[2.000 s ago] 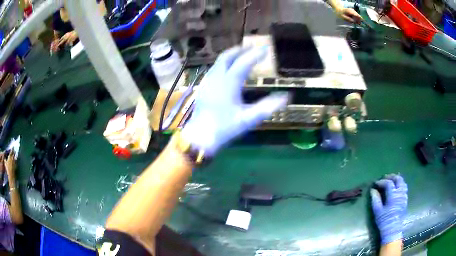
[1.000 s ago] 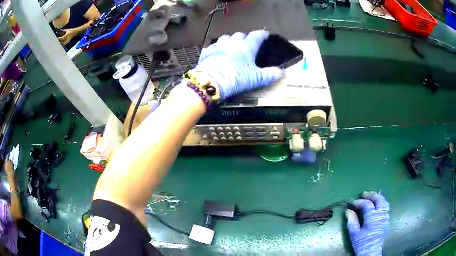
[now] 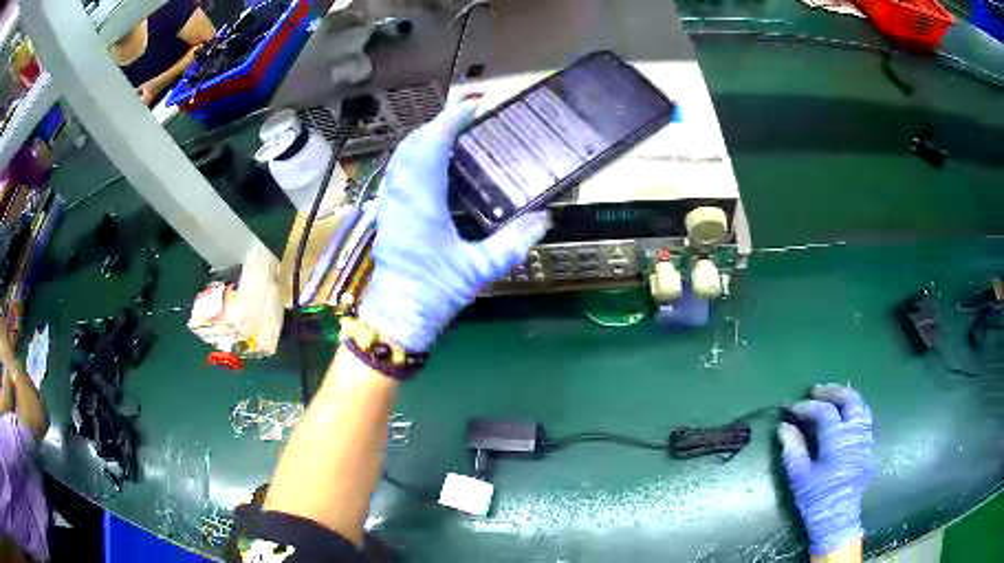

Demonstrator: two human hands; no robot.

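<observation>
My left hand (image 3: pixel 424 247), in a pale blue-violet glove, holds a smartphone (image 3: pixel 564 141) with its screen lit, tilted above the beige meter (image 3: pixel 705 143). My right hand (image 3: pixel 831 467), gloved too, rests on the green bench at the right, fingers curled at the end of a thin black cable; the cable's tip is hidden. The cable has a tied bundle (image 3: pixel 709 441) and runs left to a black power adapter (image 3: pixel 504 435). The adapter is joined to a white block (image 3: pixel 466 494) lying just below it.
A white bottle (image 3: pixel 295 162), pens (image 3: pixel 339 258) and a grey post (image 3: pixel 143 154) stand at back left. A black adapter pile (image 3: pixel 105 396) lies at left, more adapters (image 3: pixel 917 322) at right. Blue (image 3: pixel 248 66) and red (image 3: pixel 905 20) baskets are behind. People's arms show at left.
My left hand has taken hold of the phone and raised it off the meter; its screen is now lit. My right hand has stayed by the cable end.
</observation>
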